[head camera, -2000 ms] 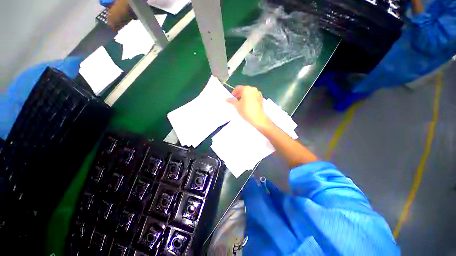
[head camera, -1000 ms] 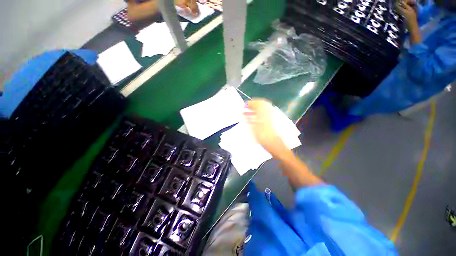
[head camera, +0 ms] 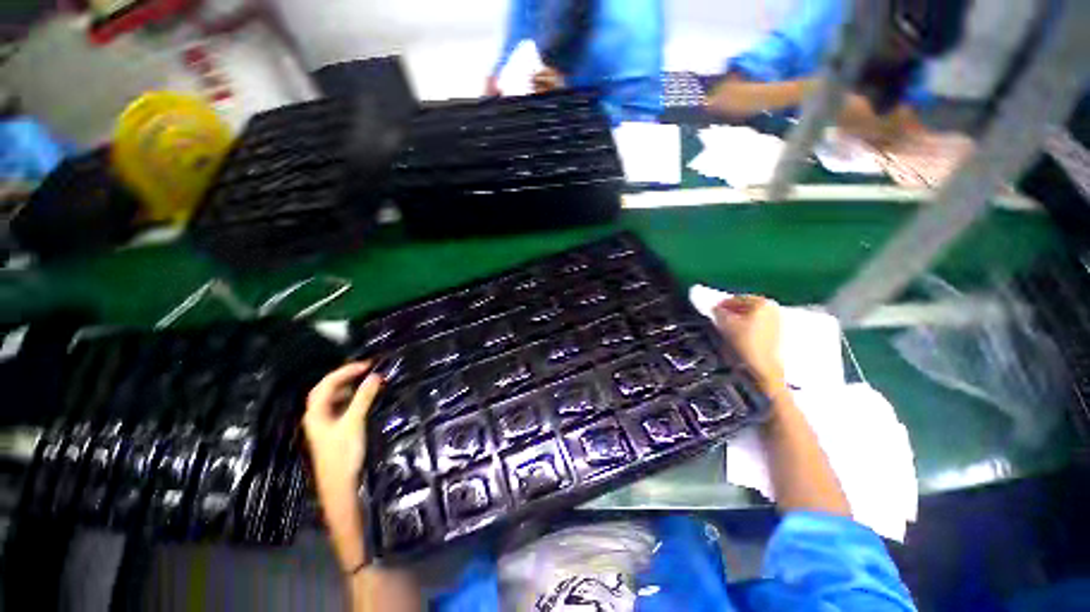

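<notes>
A glossy black blister tray (head camera: 562, 371) with square pockets lies tilted in front of me. My left hand (head camera: 338, 436) grips its left edge, thumb on top. My right hand (head camera: 751, 335) is at the tray's right edge, fingers curled beside the white sheets (head camera: 855, 448); blur hides whether it holds the tray edge or a sheet. The sheets lie in a loose pile right of the tray, partly under my right forearm. No small part or sticker can be made out.
Black tray stacks stand left (head camera: 167, 430) and across the green bench (head camera: 514, 161). Thin white straps (head camera: 305, 287) lie left of centre. A pale upright (head camera: 920, 215) and a clear plastic bag (head camera: 986, 359) are at right. A yellow fan (head camera: 171, 155) and people in blue are beyond.
The view has swung left. My left hand has come into view on the tray. My right hand has moved from over the sheets to the tray's right edge. The tray now lies more across the view.
</notes>
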